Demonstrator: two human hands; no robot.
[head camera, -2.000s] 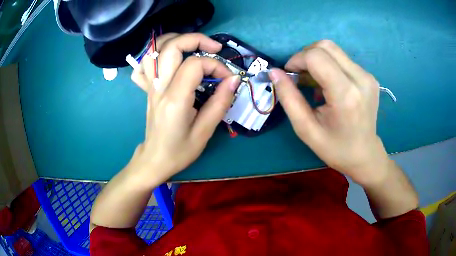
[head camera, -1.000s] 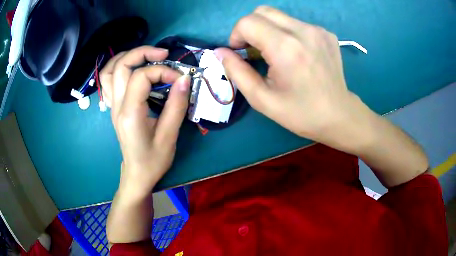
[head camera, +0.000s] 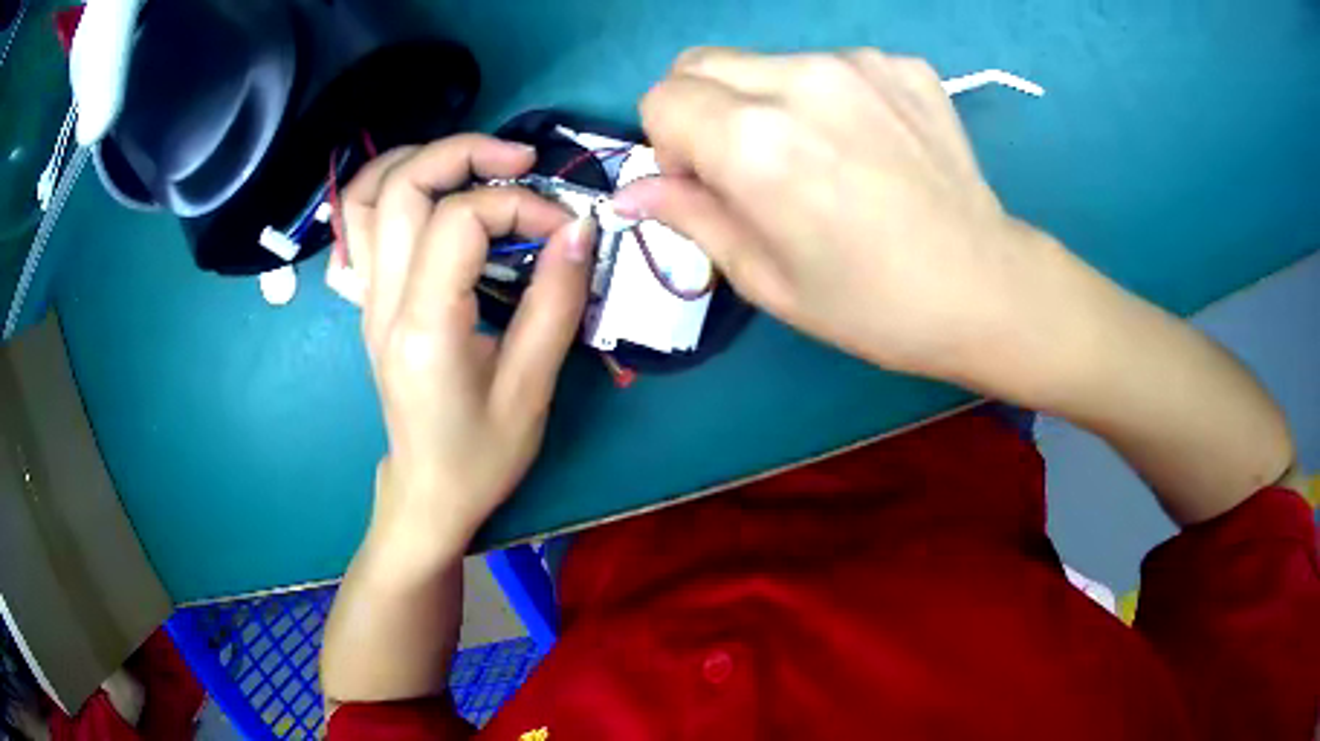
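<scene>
The black front camera module (head camera: 717, 322) lies open side up on the bench, with a white plate (head camera: 647, 307) inside. A circuit board edge (head camera: 597, 275) shows beside the plate. My left hand (head camera: 478, 304) grips the board at the module's left side, thumb and index finger together. My right hand (head camera: 854, 232) is over the module's upper right, its thumb and finger closed at the board by a thin looped wire (head camera: 669, 272); what the fingertips hold is hidden. The black camera body (head camera: 290, 102) lies at the upper left with wires and white plugs (head camera: 278, 243).
A teal bench mat (head camera: 811, 420) lies under the work. A white stick or cable end (head camera: 996, 83) lies beyond my right hand. A brown cardboard piece (head camera: 65, 507) stands at the left end. A blue plastic crate (head camera: 275, 659) is below the bench edge. A red sleeve or cloth shows at lower left.
The view has shifted, so the module first appears further left. My right fingers have moved from the plate's right side to the board edge near my left thumb. My left hand keeps its grip.
</scene>
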